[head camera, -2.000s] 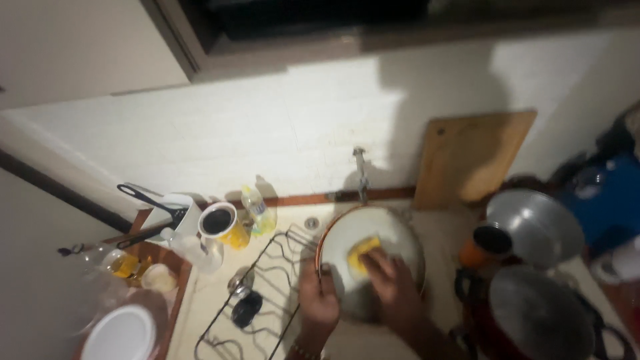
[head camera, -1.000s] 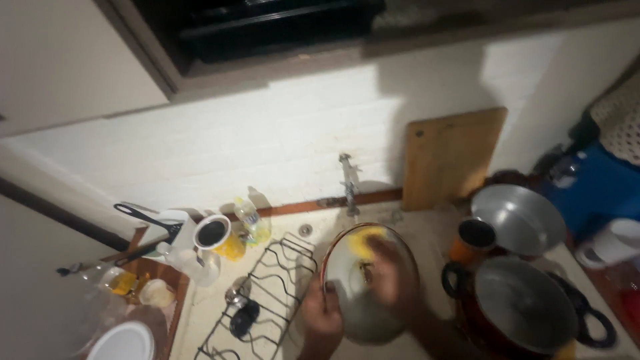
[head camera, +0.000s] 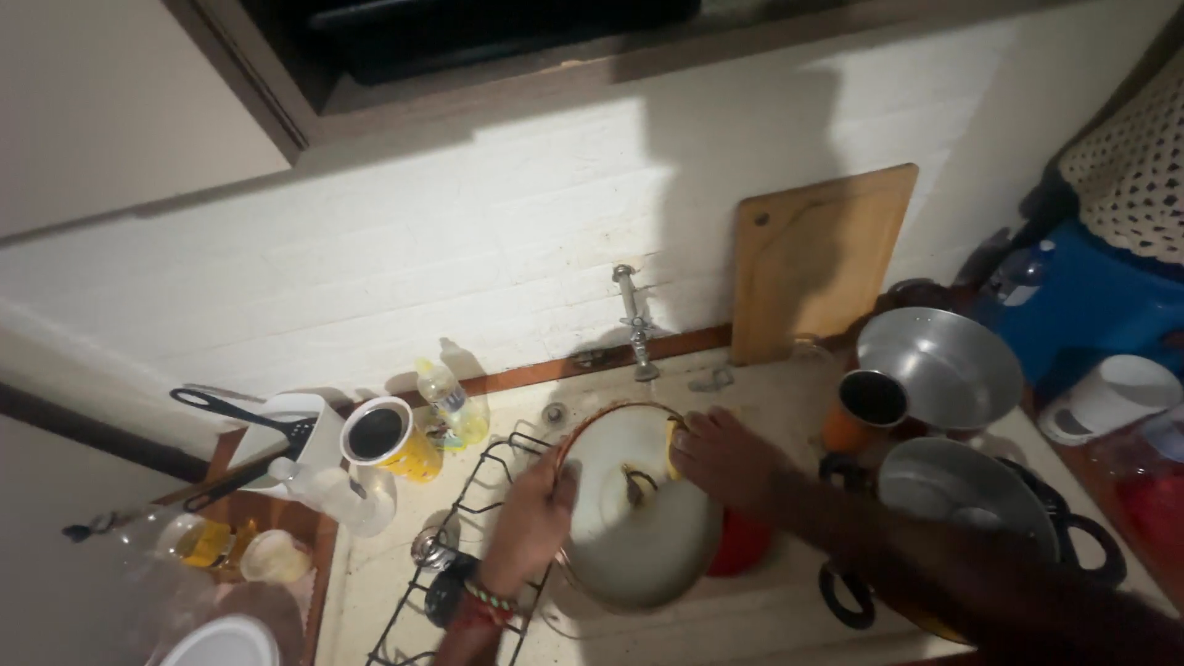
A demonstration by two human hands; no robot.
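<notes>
A round pan lid (head camera: 615, 546) with a small knob at its centre is held tilted below the wall tap (head camera: 635, 324). My left hand (head camera: 532, 518), with bracelets at the wrist, grips its left rim. At the upper right rim, my right hand (head camera: 721, 458) presses a yellow sponge (head camera: 673, 449), mostly covered by the fingers. Part of a red object (head camera: 743, 541) shows behind the lid's right side.
A black metal grate (head camera: 481, 509) lies left of the lid. Beyond it stand a yellow cup (head camera: 412, 458) and a plastic bottle (head camera: 449, 398). On the right are an aluminium pan (head camera: 939, 370), an orange cup (head camera: 846, 430) and a black-handled pot (head camera: 967, 490). A wooden cutting board (head camera: 814, 268) leans on the wall.
My right hand and the sponge have moved from the lid's upper inner face to its right rim. The left hand still holds the left rim.
</notes>
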